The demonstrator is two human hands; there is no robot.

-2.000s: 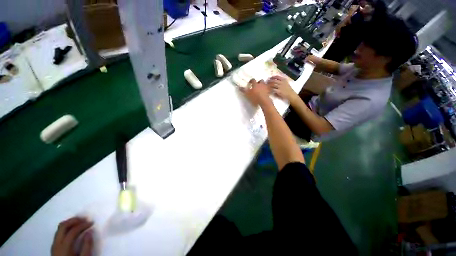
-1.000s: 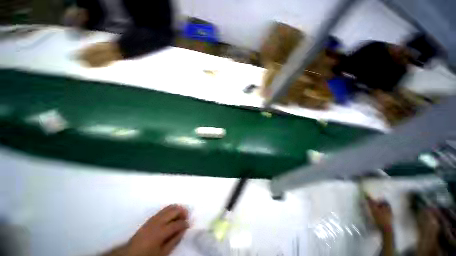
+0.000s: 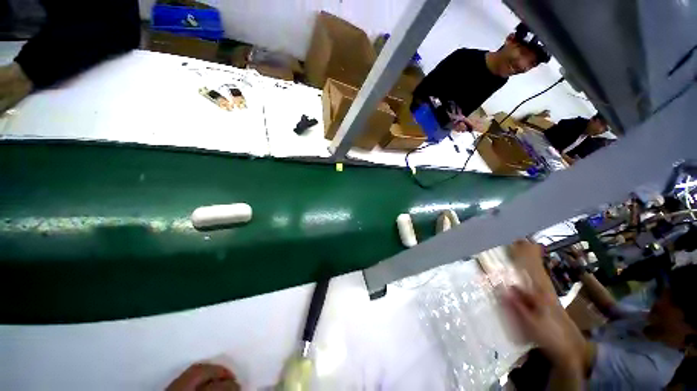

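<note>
My left hand (image 3: pixel 202 378) is at the bottom edge, mostly cut off; whether it holds anything is hidden. A tool with a black handle (image 3: pixel 316 309) and yellow neck lies on the white bench to its right; its head is out of the picture. At right, a blurred bare hand (image 3: pixel 529 309) is over a clear bubbly sheet (image 3: pixel 466 328), with other fingers just above it near white pieces (image 3: pixel 489 263). I cannot tell which of these is my right hand, nor its grip. A white oblong housing (image 3: pixel 222 215) lies on the green belt (image 3: pixel 137 267).
More white housings (image 3: pixel 406 230) lie on the belt beside a slanting grey post (image 3: pixel 458 240) that crosses the right side. Opposite are a white bench (image 3: pixel 153 95), cardboard boxes (image 3: pixel 336 50), a blue bin (image 3: pixel 187 21) and people. A person in a light shirt (image 3: pixel 623 355) sits at right.
The view has swung left from the right-hand neighbour to the belt and opposite bench. My left hand and the tool now sit lower in the picture, partly cut off.
</note>
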